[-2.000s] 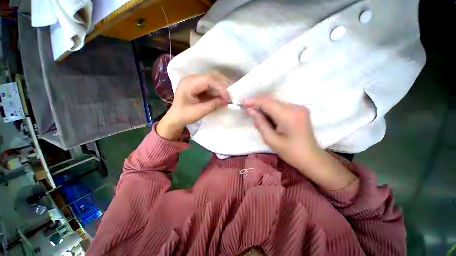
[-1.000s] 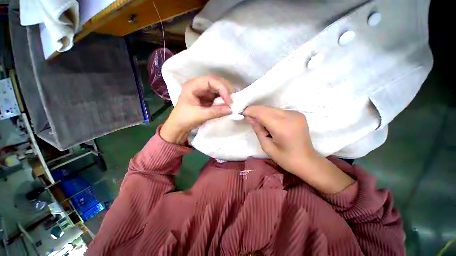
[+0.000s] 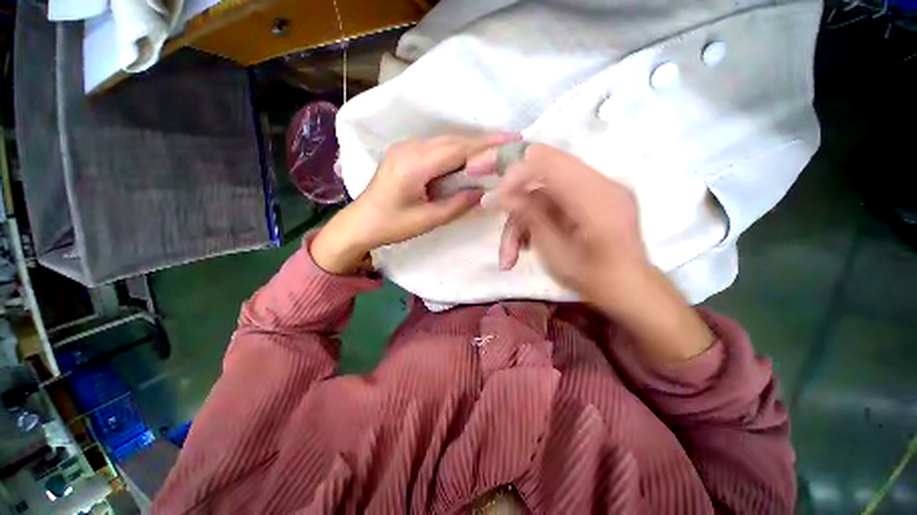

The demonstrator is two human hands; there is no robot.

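Observation:
The off-white garment (image 3: 644, 191) lies over my lap, with its pocket opening at the right. White buttons (image 3: 665, 75) sit in a slanting row near its top. My left hand (image 3: 417, 191) is at the garment's edge, its thumb and fingers closed on the cloth. My right hand (image 3: 578, 216) is raised just to the right, its fingertips close to the left fingers and blurred. A greyish band shows on a right finger. No needle or thread can be made out between the hands, and whether the right fingers hold something is unclear.
A wooden drawer (image 3: 302, 32) and table edge are at the upper left, with white cloth (image 3: 146, 30) on top. A large grey cloth bin (image 3: 151, 161) stands left. A dark-red waste basket (image 3: 315, 151) is between bin and garment. The floor (image 3: 845, 332) is green.
My right hand has lifted and turned up from the garment's edge, and its fingers have spread. My left fingers have shifted up and right. The view has moved slightly.

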